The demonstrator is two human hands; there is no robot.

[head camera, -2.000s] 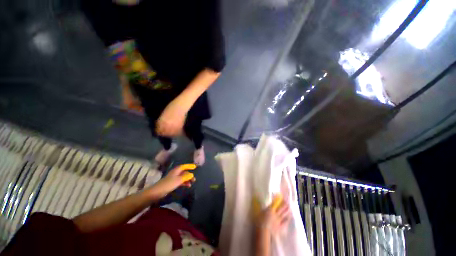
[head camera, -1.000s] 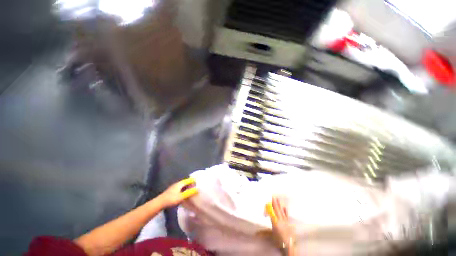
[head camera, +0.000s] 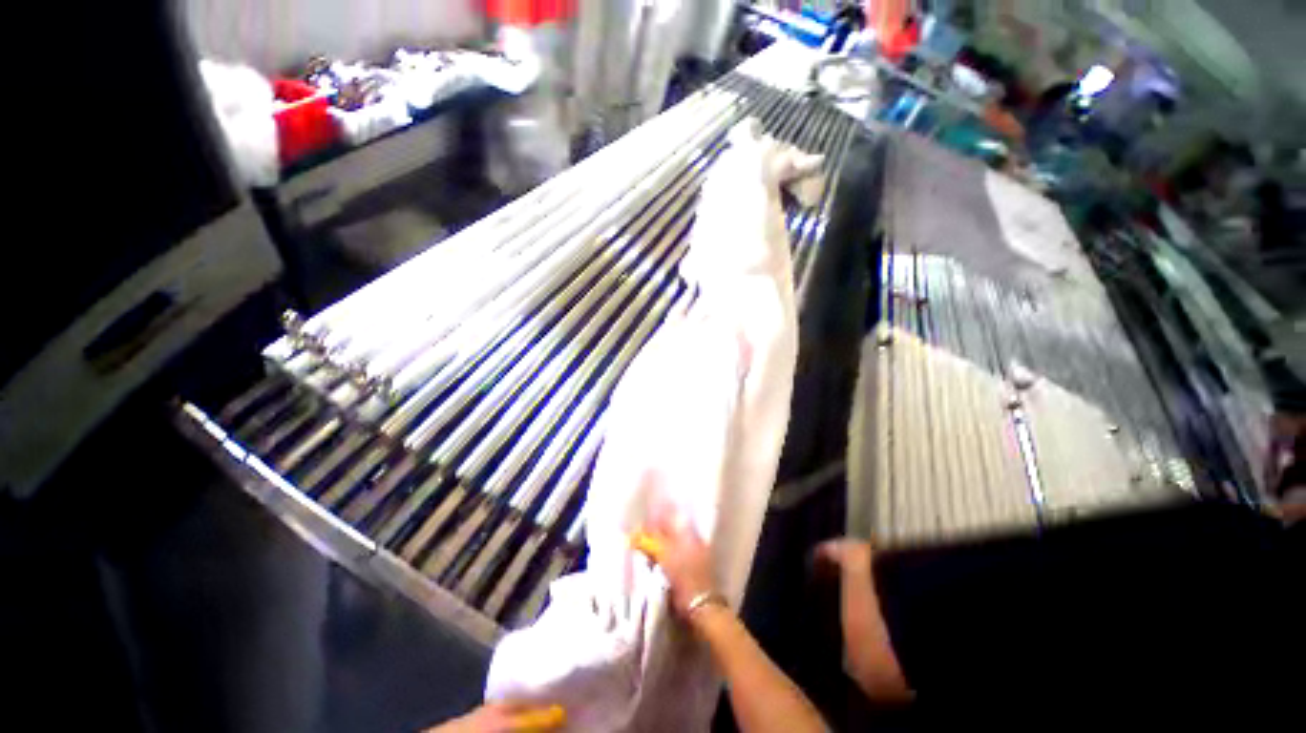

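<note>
A loose, crumpled white cloth panel point(head camera: 695, 415) lies lengthwise along the right side of a table of shiny metal tubes point(head camera: 494, 408). Its near end is bunched at the bottom of the view. My right hand point(head camera: 680, 561), with yellow on a fingertip, is on top of the cloth near its near end; whether its fingers grip cloth is unclear. My left hand point(head camera: 523, 717), also yellow at the fingers, is at the cloth's near left edge, closed on it and mostly cut off by the bottom edge.
White-covered tubes point(head camera: 473, 258) run along the table's left side. A metal end rail point(head camera: 330, 530) crosses the near end. A neighbouring table point(head camera: 938, 430) with ribbed cloth stands right, past a dark gap. Another person's arm point(head camera: 862, 630) and dark clothing are at lower right. A dark machine is left.
The view has swung round from the floor and another person to look along the tube table. The cloth, hanging at first, now lies stretched out along the tubes. My left hand has moved down to the bottom edge.
</note>
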